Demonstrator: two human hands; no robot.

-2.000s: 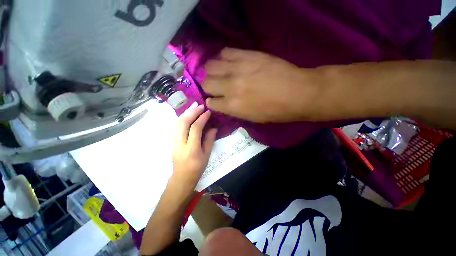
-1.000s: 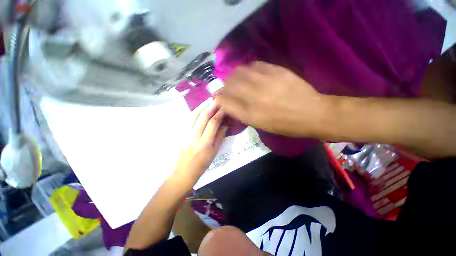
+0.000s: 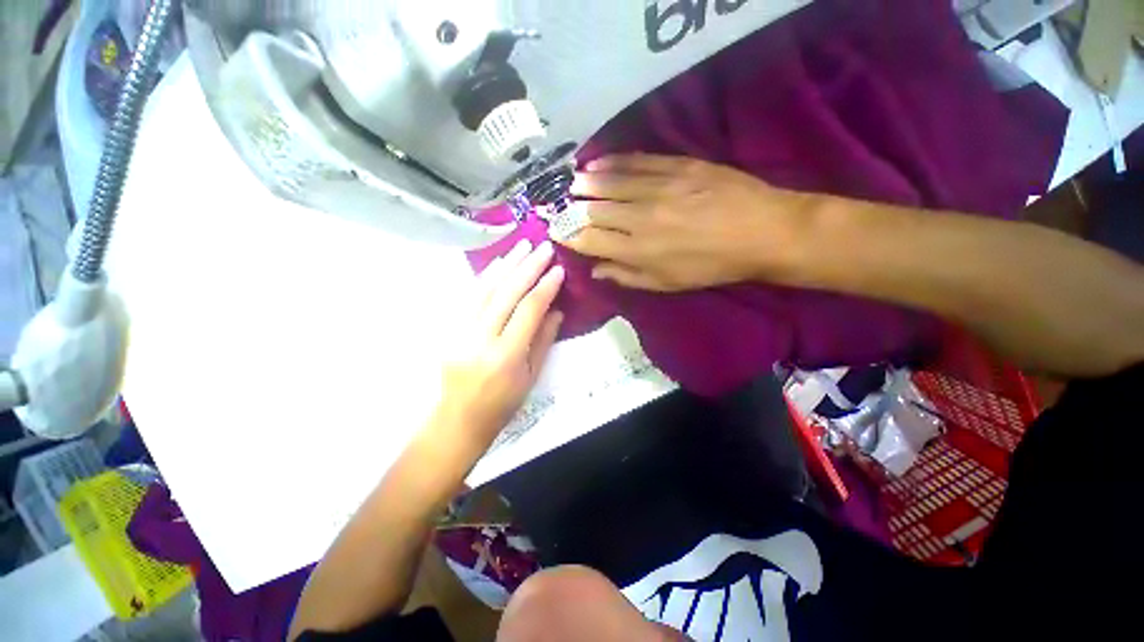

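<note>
A maroon garment (image 3: 866, 113) lies on the white sewing machine table, partly under the machine head (image 3: 577, 57), and hangs over the table's front edge. My right hand (image 3: 684, 223) lies flat on the garment, right beside the needle area, fingers pointing left. My left hand (image 3: 502, 339) rests at the garment's left edge, its fingertips on the cloth just below the needle area. Neither hand is closed around anything. The presser foot and needle are mostly hidden by the machine head and my right fingers.
A gooseneck lamp (image 3: 78, 357) stands at the left. A red basket (image 3: 960, 470) with silvery plastic is at the lower right. A yellow basket (image 3: 113, 533) with maroon cloth beside it is at the lower left. A printed ruler shows along the table's front.
The view has shifted, so the machine head appears further right and the lamp shows more fully. Both hands remain on the garment near the needle; my right hand is no longer blurred.
</note>
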